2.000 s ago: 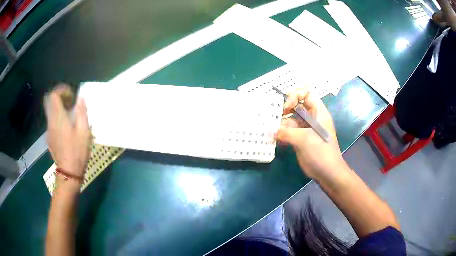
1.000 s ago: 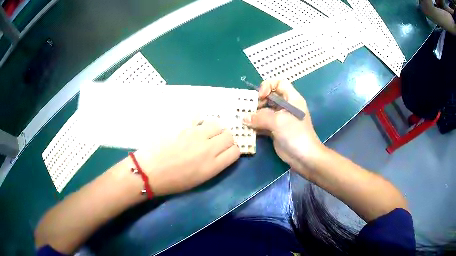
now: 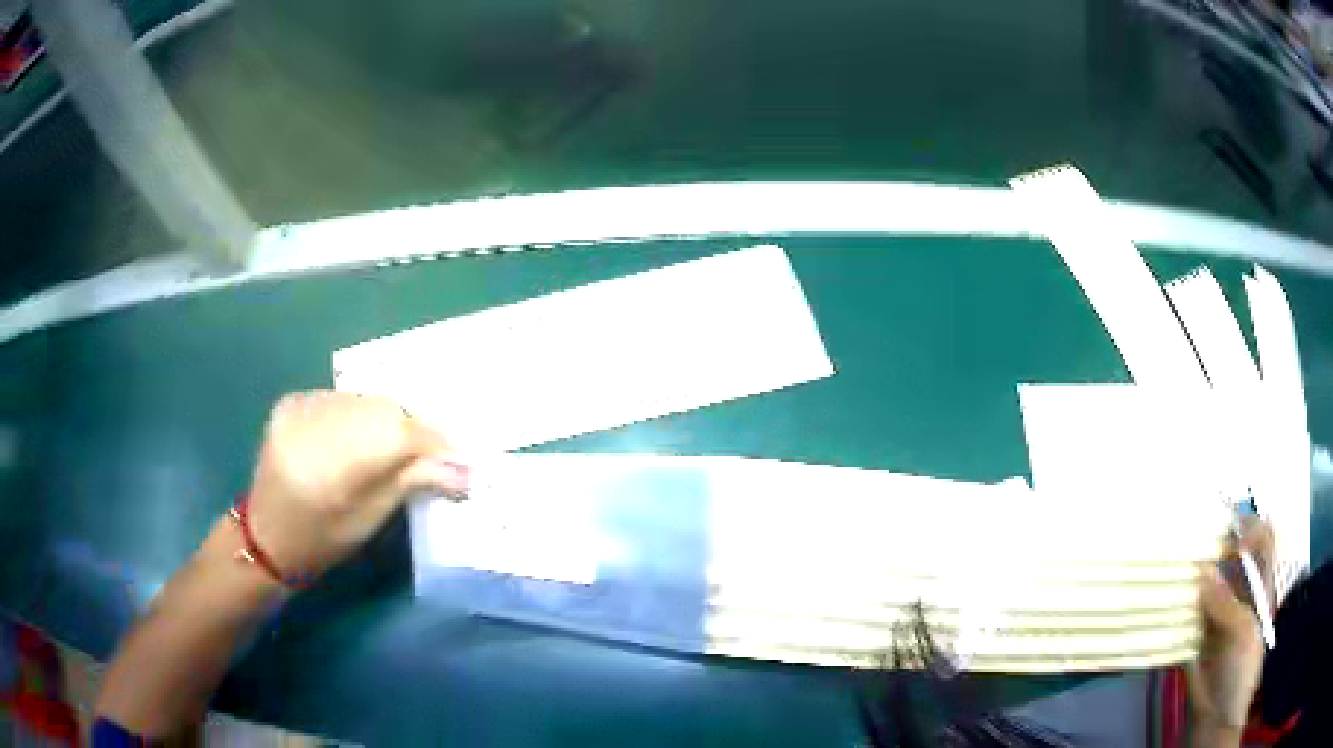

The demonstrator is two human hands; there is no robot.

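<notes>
A long white backing sheet (image 3: 877, 563) spans the front of the bench, with yellowish rows along its lower right part and a bluish section (image 3: 651, 570) towards its left end. My left hand (image 3: 333, 471) pinches the upper left end of the sheet. My right hand (image 3: 1231, 643), partly blurred at the right, is at the sheet's right end and holds slim tweezers (image 3: 1260, 592). Glare hides most of the sheet's marks. Whether the bluish section is a separate film I cannot tell.
Another white sheet (image 3: 614, 351) lies slantwise behind the held one. Spare white sheets (image 3: 1133, 307) fan out at the right, one crossing the white rail (image 3: 658, 212). A dark green surface (image 3: 819, 102) lies beyond the rail. Dark hair strands (image 3: 914, 672) hang at the bottom.
The view has turned rightward and shows more of the rail. My left hand has gone from the sheet's right part to its left end, and the hands are now far apart. The bluish section has appeared.
</notes>
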